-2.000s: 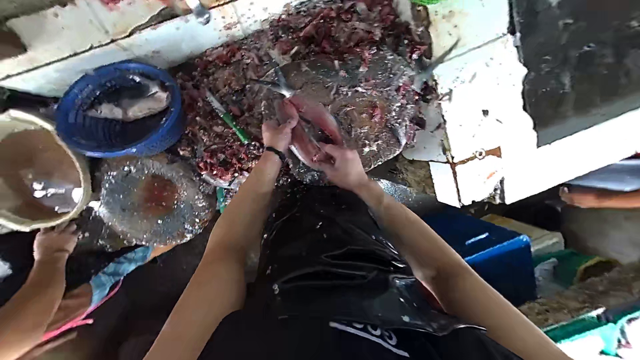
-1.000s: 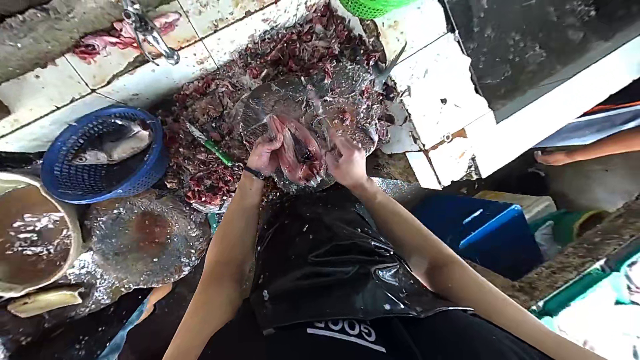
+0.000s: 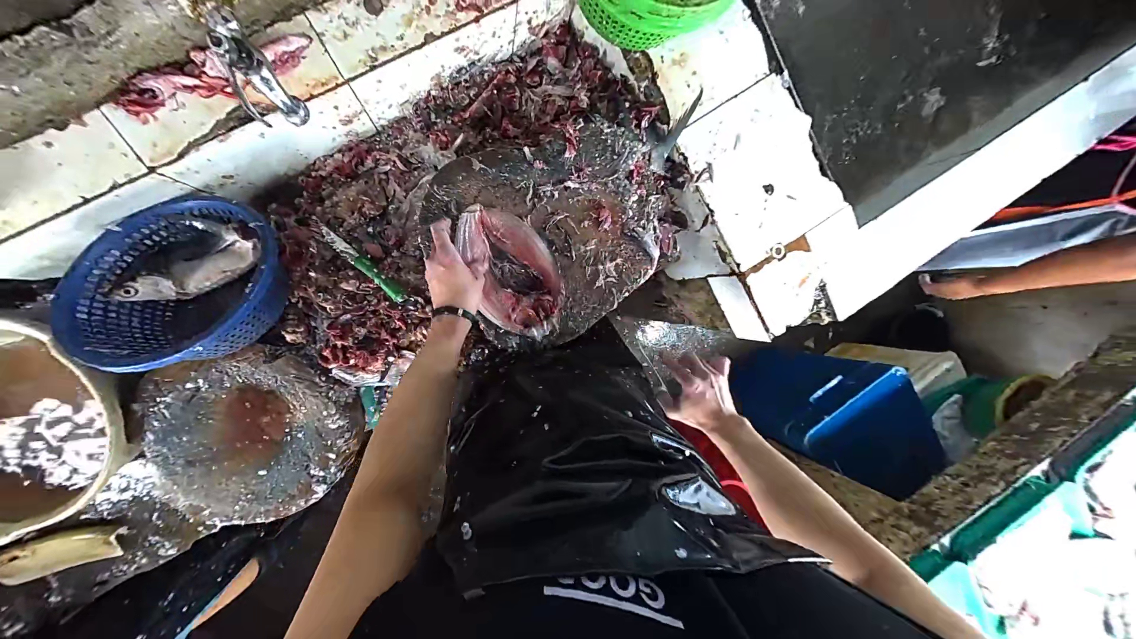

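Observation:
A fish split open at the belly [image 3: 524, 266] lies on a round chopping block [image 3: 595, 200] strewn with scraps. My left hand [image 3: 455, 273] grips its left side, thumb toward the opened flesh. Off the block, beside the black apron, my right hand [image 3: 698, 390] is spread with nothing visible in it. A green-handled knife [image 3: 364, 264] rests among red fish offal [image 3: 355, 200] left of the block. In the blue plastic basket [image 3: 169, 355] at the left lies another fish [image 3: 191, 271].
A second round block [image 3: 253, 430] sits below the basket, beside a bucket of murky water [image 3: 102, 390]. A metal tap [image 3: 248, 67] is at the upper left, a green basket [image 3: 652, 22] at the top. A blue box [image 3: 839, 417] stands right; another person's limb [image 3: 1029, 275] shows at the right edge.
My right hand has left the fish and moved right, off the block. The fish now lies spread open under my left hand. The other person's hand at the lower left is out of view.

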